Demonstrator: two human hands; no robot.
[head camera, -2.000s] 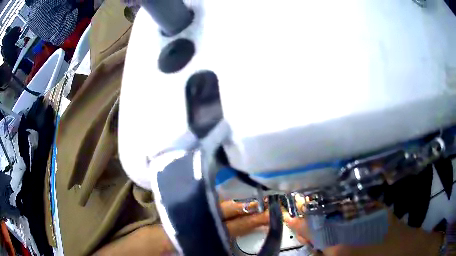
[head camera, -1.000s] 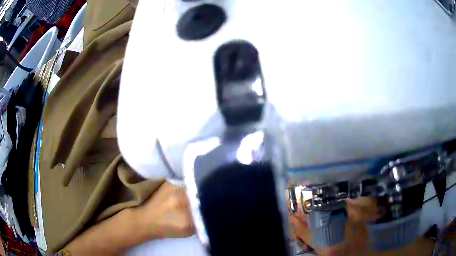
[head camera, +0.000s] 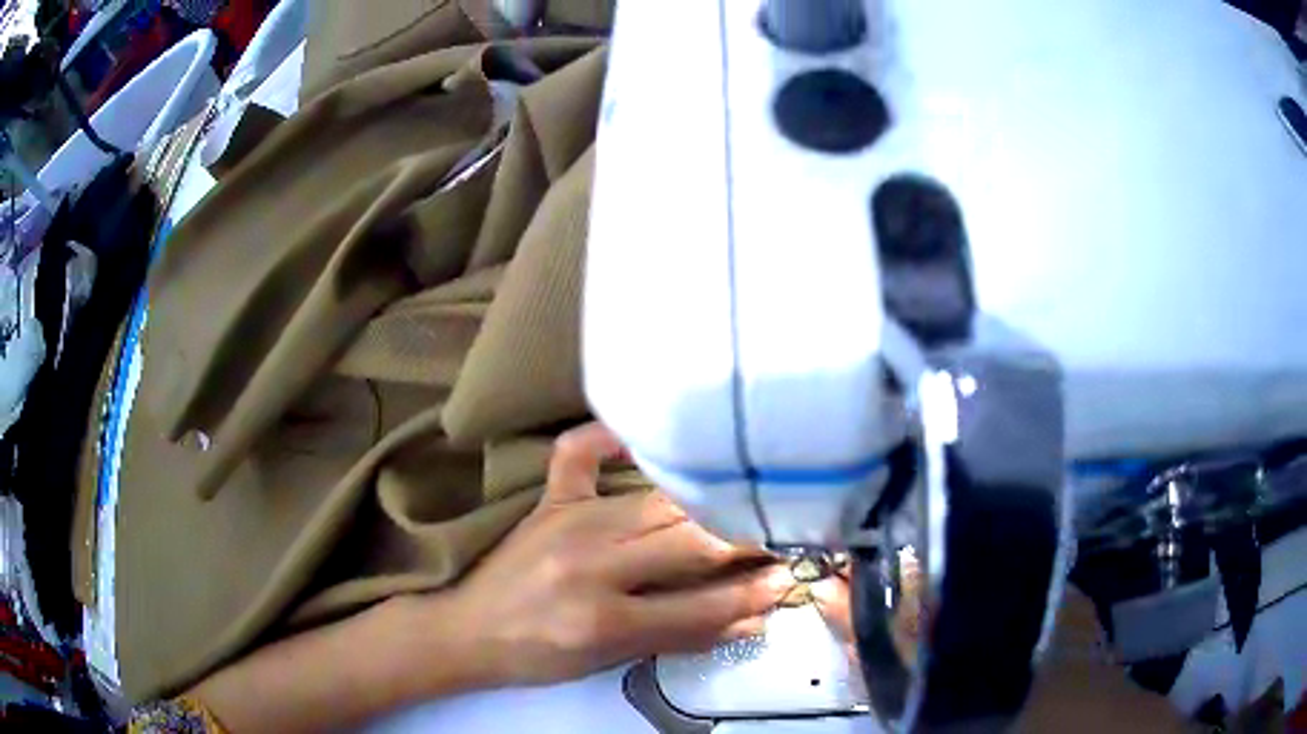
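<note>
The tan garment panel lies in folds left of the white sewing machine head. My left hand lies at its near edge, thumb apart on the cloth, fingers stretched toward the presser foot. Whether these fingertips grip anything cannot be told. My right hand is mostly hidden behind the curved shiny thread take-up guard; only some skin shows, and what its fingers hold is hidden. The needle cannot be made out clearly.
Black pointed pieces hang at the right below the machine head. A metal needle plate shows in front of my left fingers. Dark and white cloth lies beyond the table's left edge. A white bin stands at the upper left.
The view has shifted, so the machine head and guard sit further right. My left hand and the needle area now show; the guard hid the left fingers one second ago. More tan cloth shows.
</note>
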